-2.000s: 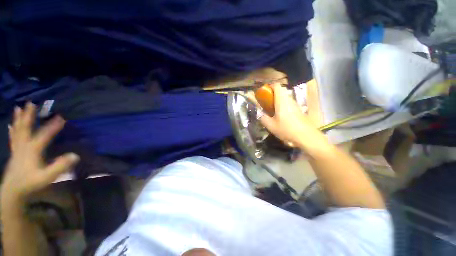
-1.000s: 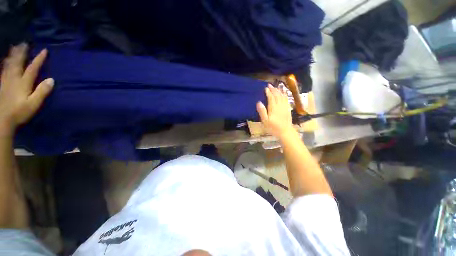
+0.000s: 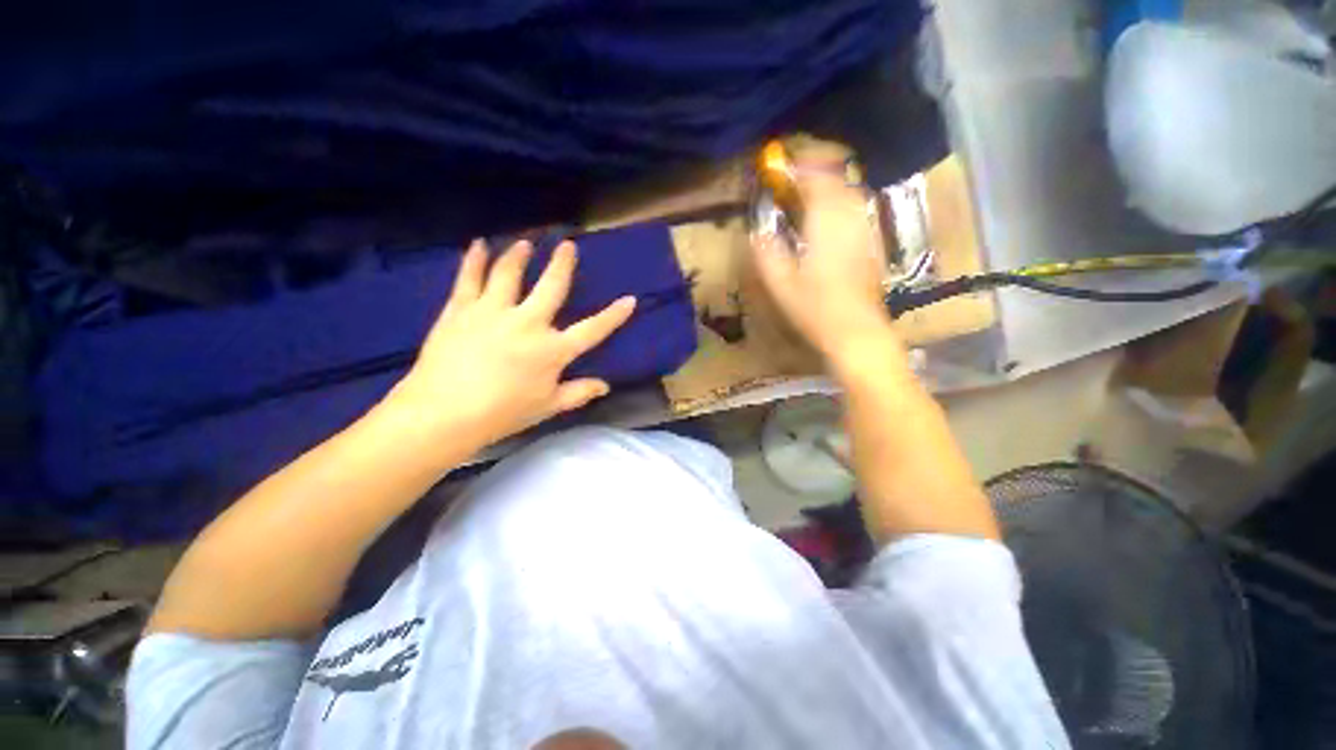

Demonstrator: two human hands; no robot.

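Observation:
A navy blue garment piece [image 3: 293,344] lies spread lengthwise in front of me, its straight end near the middle of the view. My left hand [image 3: 506,344] lies on it near that end, fingers spread and gripping nothing. My right hand [image 3: 828,249] is around the orange handle of the iron [image 3: 777,173], just right of the cloth end. The iron stands over the tan cardboard patch [image 3: 718,315]. My hand hides much of the iron, and its silver body shows blurred on both sides. The padded arm under the cloth is hidden.
A large navy garment heap [image 3: 440,103] lies behind the piece. A yellow-green and black hose [image 3: 1084,273] trails right from the iron. A white container [image 3: 1216,125] stands at the upper right. A black fan [image 3: 1114,601] is at the lower right.
My left hand has moved right from the far-left cloth onto the piece near its end. My right hand has left the cloth and taken hold of the iron. The cloth end has shifted left.

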